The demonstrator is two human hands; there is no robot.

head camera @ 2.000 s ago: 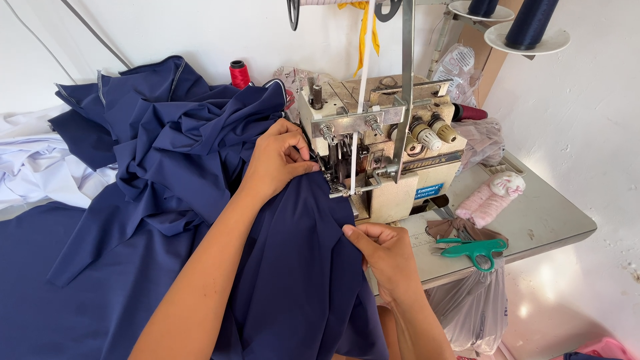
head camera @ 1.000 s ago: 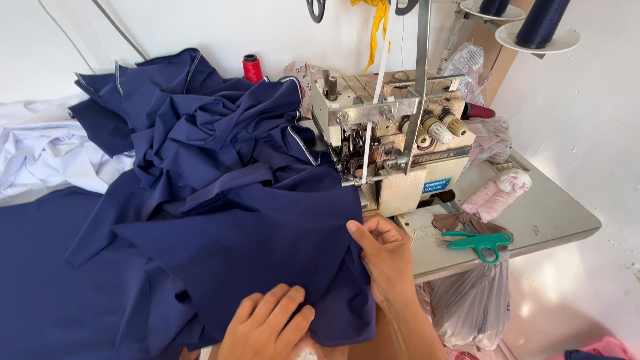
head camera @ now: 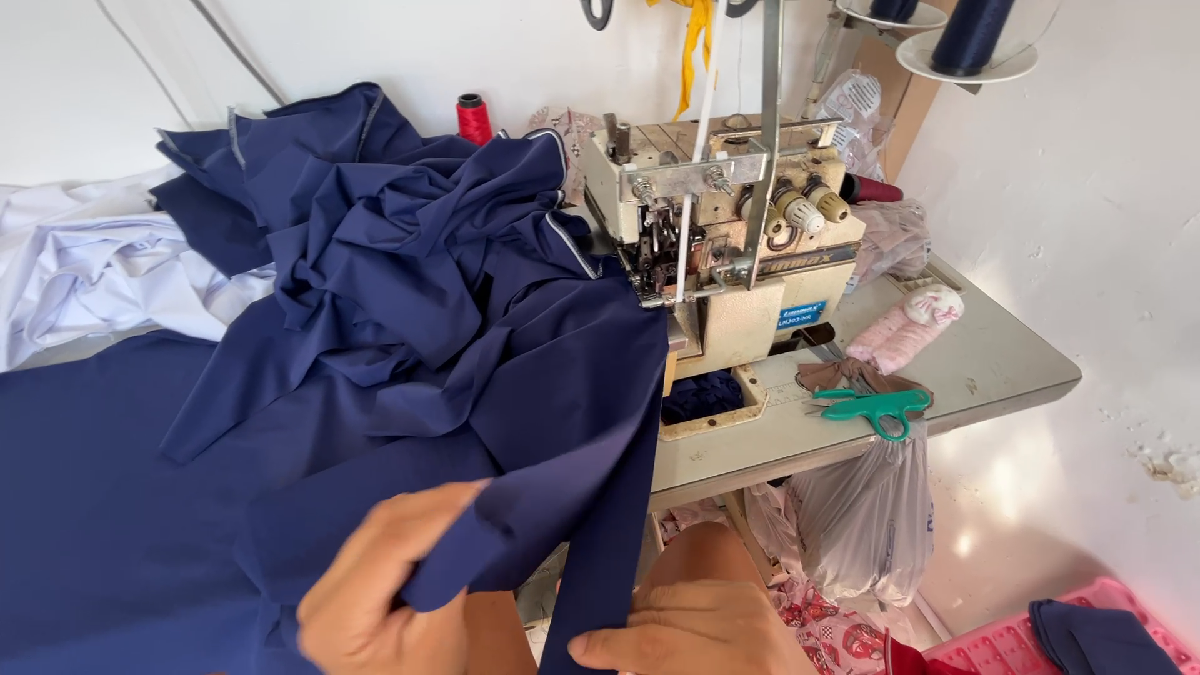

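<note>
A heap of navy blue fabric (head camera: 394, 281) with pale overlocked edges covers the left of the table and reaches the needle area of an overlock sewing machine (head camera: 731, 253). At the bottom middle, my left hand (head camera: 394, 581) grips a folded part of this fabric, slightly blurred. My right hand (head camera: 684, 628), lower right of it, pinches a narrow flap of the same fabric near its end. A white tape (head camera: 698, 141) runs down through a metal guide to the machine front. The presser foot is hard to make out.
Green thread snips (head camera: 877, 408) and a pink fabric roll (head camera: 905, 328) lie on the sewing table (head camera: 994, 375). A plastic bag (head camera: 867, 516) hangs from its edge. White fabric (head camera: 122, 272) is at the left, a red thread spool (head camera: 473, 120) behind. A pink basket (head camera: 1106, 609) stands low at the right.
Both hands have come down toward the bottom of the view; my left hand was near the needle area two seconds ago. A fabric edge has been lifted and folded between the hands.
</note>
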